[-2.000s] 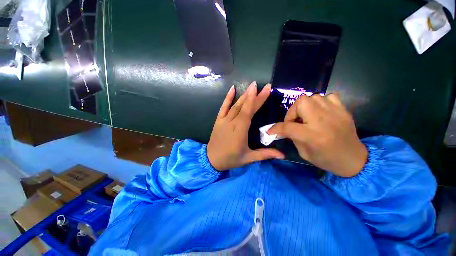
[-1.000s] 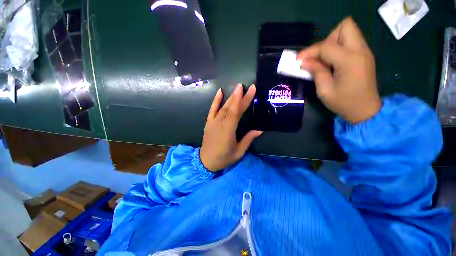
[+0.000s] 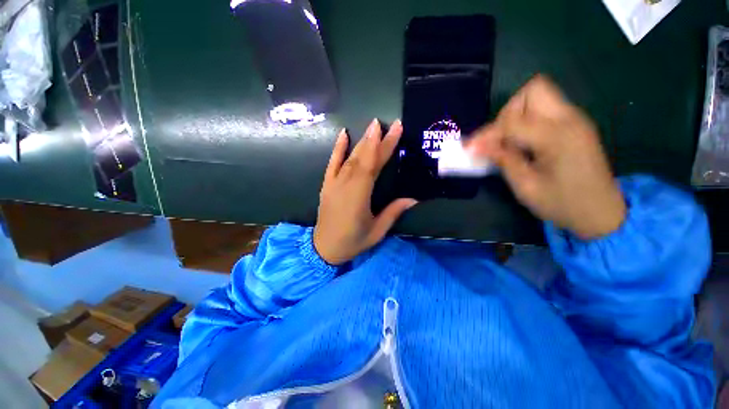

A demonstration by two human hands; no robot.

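Observation:
A black glossy smartphone [image 3: 448, 88] lies on the dark green bench [image 3: 216, 160] in front of me, with glowing text on its lower half. My right hand [image 3: 555, 156], slightly blurred, pinches a small white cleaning cloth [image 3: 465, 162] over the lower right part of the screen. My left hand [image 3: 356, 192] rests with its fingers spread at the phone's lower left edge, and its thumb is by the bottom corner. It grips nothing.
A large dark screen film [image 3: 292, 60] lies left of the phone. A strip of small dark films [image 3: 100, 104] and a crumpled clear bag [image 3: 24, 64] lie at the left. A white card [image 3: 639, 14] is at the top right, a second phone [image 3: 714, 112] at the right edge. Cartons [image 3: 68, 367] stand below left.
My right hand with the cloth was at the phone's bottom, then went up the screen, and is now lower again. My left hand stays beside the phone. The whole view has shifted somewhat.

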